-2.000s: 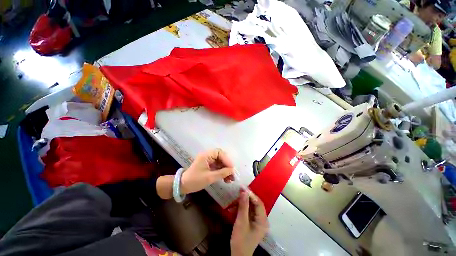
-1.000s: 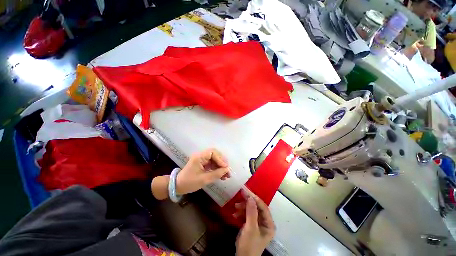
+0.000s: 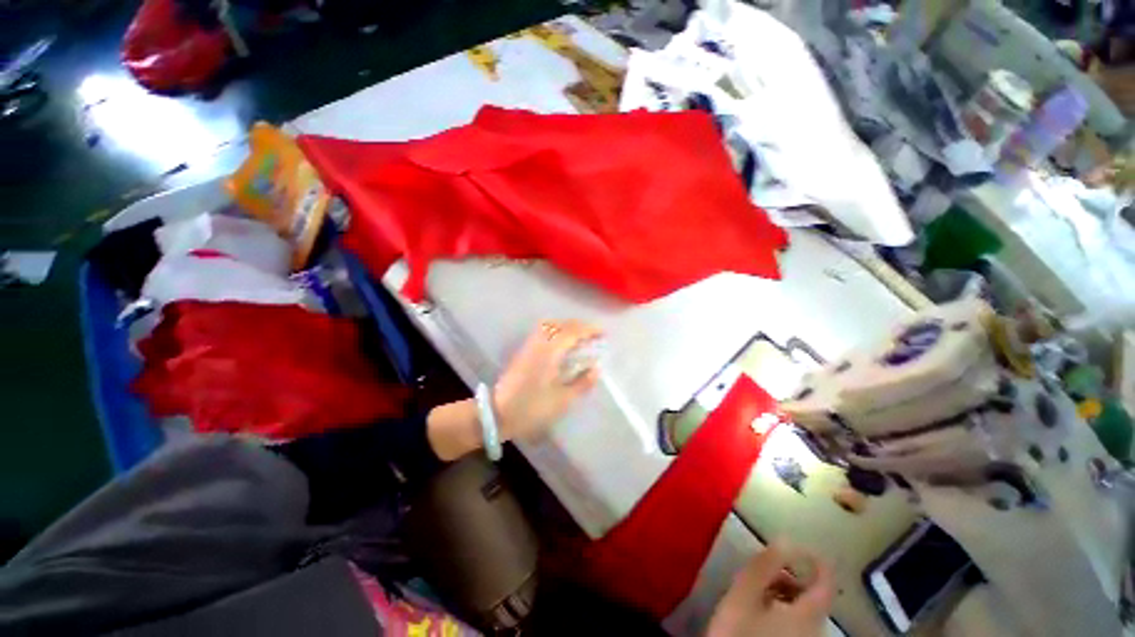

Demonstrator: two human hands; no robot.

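A red fabric strip (image 3: 682, 500) lies under the sewing machine head (image 3: 902, 373) and runs over the table's front edge towards my lap. My left hand (image 3: 543, 383), with a pale bracelet, is above the table edge, left of the strip. Its fingers are curled and blurred, and I cannot tell if it holds something. My right hand (image 3: 774, 597) is at the bottom, right of the strip, cut off by the picture's edge, blurred, fingers bent. A larger heap of red panels (image 3: 585, 199) lies on the far left of the table.
A blue bin (image 3: 110, 373) with red and white cloth stands left of the table, an orange-yellow packet (image 3: 276, 187) on its rim. A smartphone (image 3: 924, 575) lies on the machine bed. White cut pieces (image 3: 797, 112) lie at the far side. A brown bag (image 3: 471, 538) is by my lap.
My hands have moved apart: the left slightly up, the right away from the strip to the right. The strip now lies free of my right hand. The whole view has shifted and blurred.
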